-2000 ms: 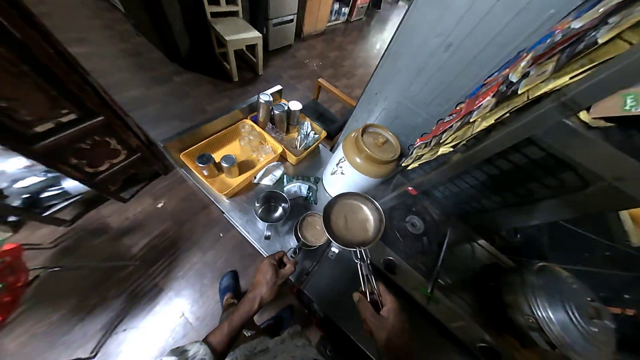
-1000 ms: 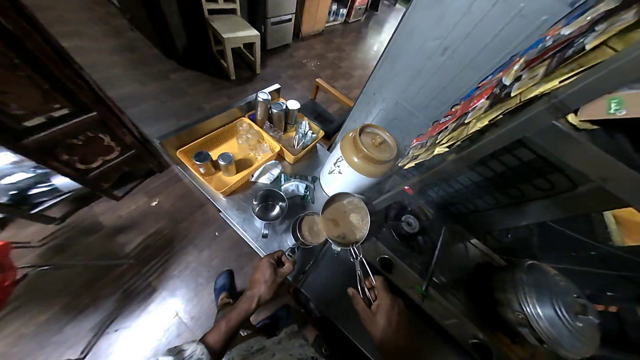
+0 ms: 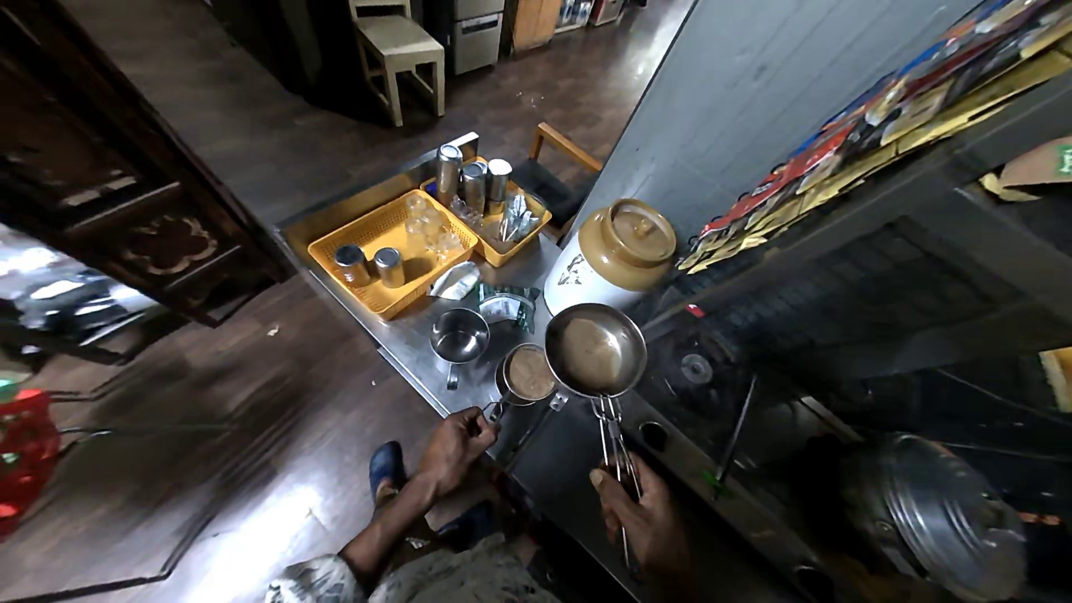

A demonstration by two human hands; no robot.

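Note:
My right hand point(image 3: 643, 512) is closed on metal pan tongs that grip the rim of a round steel pan point(image 3: 595, 350), which holds some light brown liquid. My left hand point(image 3: 459, 445) pinches the handle of a small steel vessel point(image 3: 528, 373) filled with light brown, frothy liquid, just left of the pan. An empty steel cup with a handle point(image 3: 460, 336) stands on the steel counter, behind and left of that vessel. Past it lie a green and white packet point(image 3: 508, 306) and a crumpled white packet point(image 3: 456, 281).
A yellow basket point(image 3: 335, 239) holds glasses and two metal-topped containers; a smaller one point(image 3: 536, 233) holds steel tumblers and cutlery. A brown-and-white ceramic jar point(image 3: 615, 256) stands behind the pan. At right are a gas burner point(image 3: 696, 368) and a large metal pot point(image 3: 946, 515). Packets hang above.
One second ago the pan was tilted toward the small vessel, with liquid at its edge. Now it is more level and a little to the right, with less liquid in it.

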